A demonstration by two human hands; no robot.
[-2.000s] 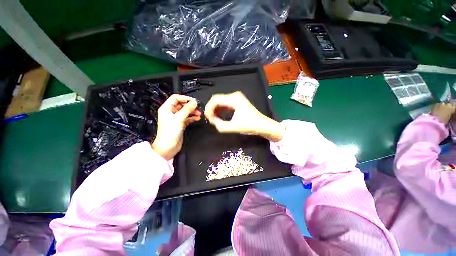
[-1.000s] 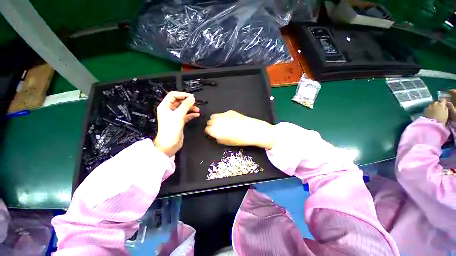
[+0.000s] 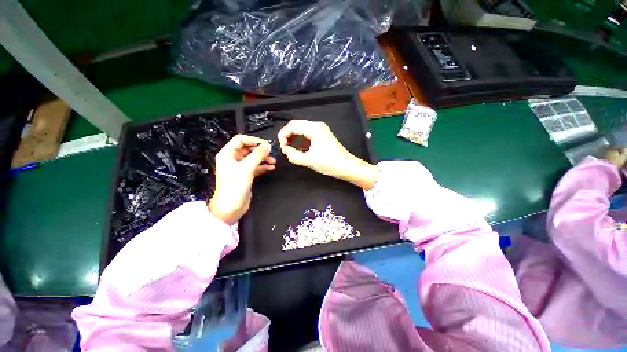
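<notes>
My left hand (image 3: 237, 172) is over the divider of the black divided tray (image 3: 313, 179), fingertips pinched on a small black plastic part, of which little shows. My right hand (image 3: 320, 151) is just right of it, thumb and forefinger bent into a ring with the tips close to that part. Whether they hold a tiny insert is too small to tell. A heap of black plastic parts (image 3: 161, 172) fills the left compartment. A pale pile of tiny inserts (image 3: 320, 229) lies at the near end of the right compartment. A small group of black parts (image 3: 260, 120) lies at its far left corner.
A large clear bag of black parts (image 3: 282, 51) lies behind the tray, on an orange-brown board (image 3: 385, 100). A small zip bag (image 3: 418, 124), a black case (image 3: 495, 65) and a gridded clear sheet (image 3: 564, 120) are to the right. A person's pink sleeve (image 3: 588, 199) is at far right.
Since one second ago my right hand has moved up from above the pale pile to beside my left fingertips. My left hand has stayed almost in place, still pinching.
</notes>
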